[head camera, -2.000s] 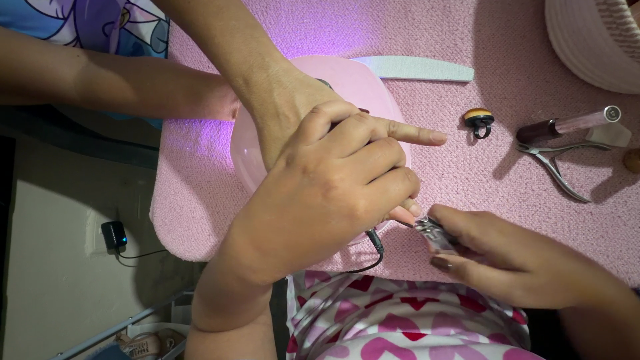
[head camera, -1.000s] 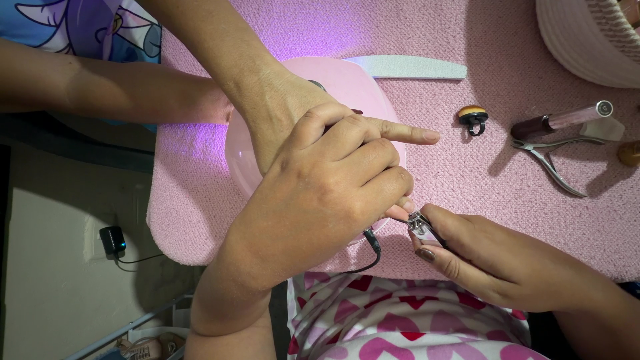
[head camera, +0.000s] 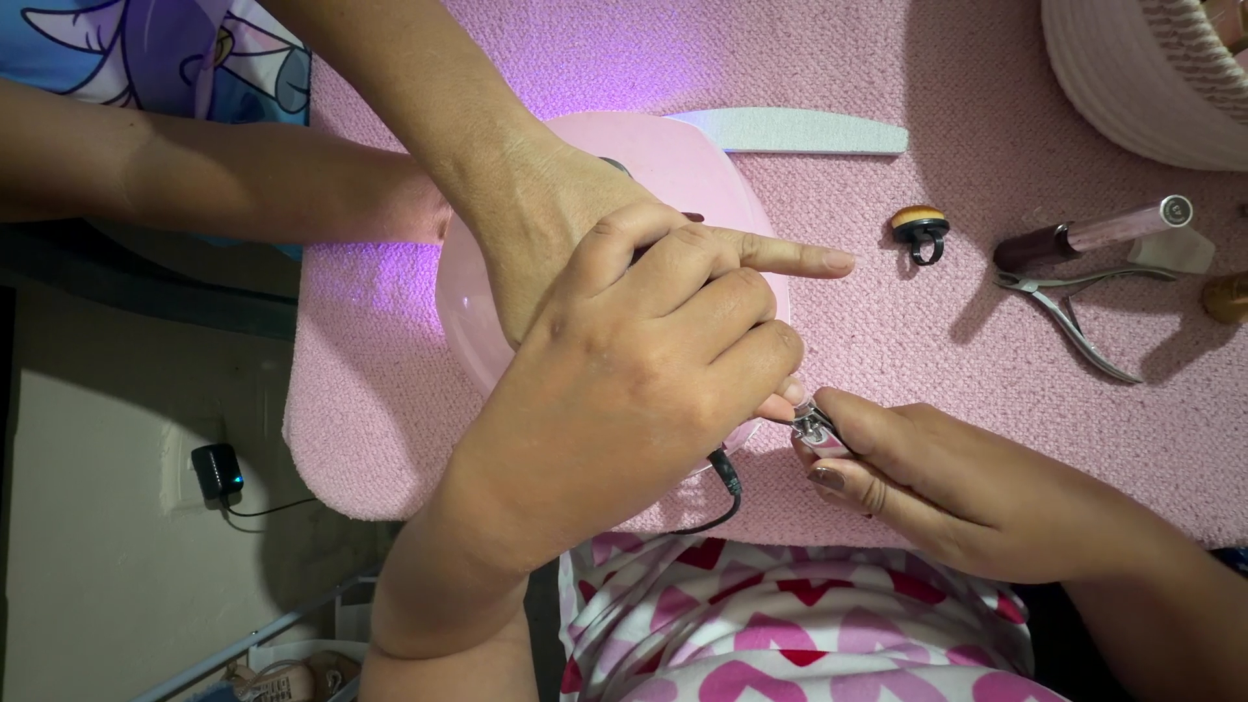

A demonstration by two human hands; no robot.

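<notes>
My left hand (head camera: 643,361) is closed around the fingers of another person's hand (head camera: 531,210), which rests over a pink nail lamp (head camera: 717,166). One finger of that hand points out to the right past my knuckles. Another fingertip shows below my fingers, at the jaws of a metal nail clipper (head camera: 819,432). My right hand (head camera: 936,478) grips the clipper between thumb and fingers. The other person's second arm reaches in from the left, its hand hidden under the lamp, where purple light glows. My left palm is hidden.
On the pink towel (head camera: 390,419) lie a nail file (head camera: 809,131), a black ring holder with an orange top (head camera: 919,232), a tube with a dark end (head camera: 1092,234) and cuticle nippers (head camera: 1072,322). A woven basket (head camera: 1121,97) stands top right. A black cable (head camera: 726,478) leaves the lamp.
My right hand has turned the clipper somewhat, and its jaws now sit against the fingertip. My left hand keeps its hold on the other person's hand.
</notes>
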